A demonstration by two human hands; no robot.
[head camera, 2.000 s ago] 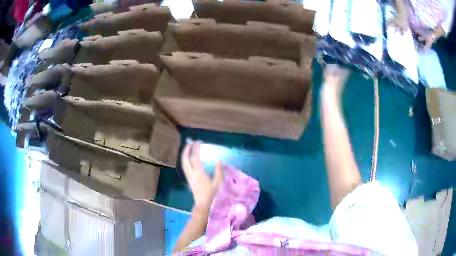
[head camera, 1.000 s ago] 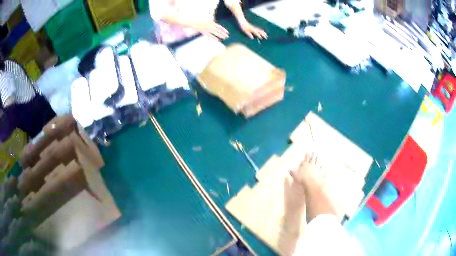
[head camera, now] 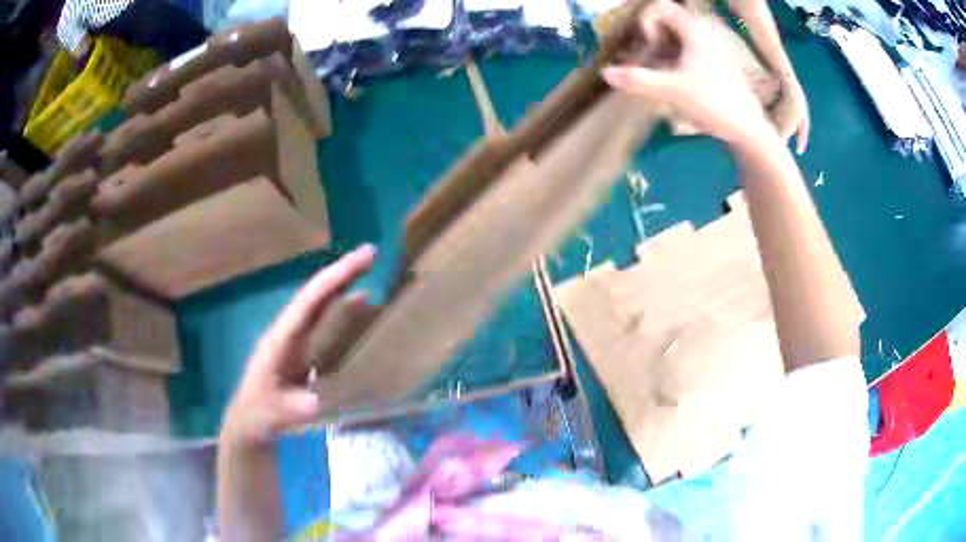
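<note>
A long tan box blank (head camera: 487, 244), partly bent along its length and blurred, is held slanting above the table. My left hand (head camera: 291, 360) grips its lower left end, fingers around the edge. My right hand (head camera: 694, 79) grips its upper right end, with the thumb on the near side. A pile of flat box blanks (head camera: 689, 328) with notched edges lies on the green table below my right forearm. Folded cartons (head camera: 212, 233) stand open in rows at the left.
Bagged goods (head camera: 413, 32) lie at the table's far side. Another person's forearm (head camera: 779, 64) reaches in at the upper right, beside a brown pack partly hidden by my right hand. A yellow crate (head camera: 79, 95) is at the upper left, a red stool (head camera: 916, 397) at the right.
The view has swung back left. My right hand, on the blank pile a second ago, now holds a blank in the air, and my left hand has come into view on its other end.
</note>
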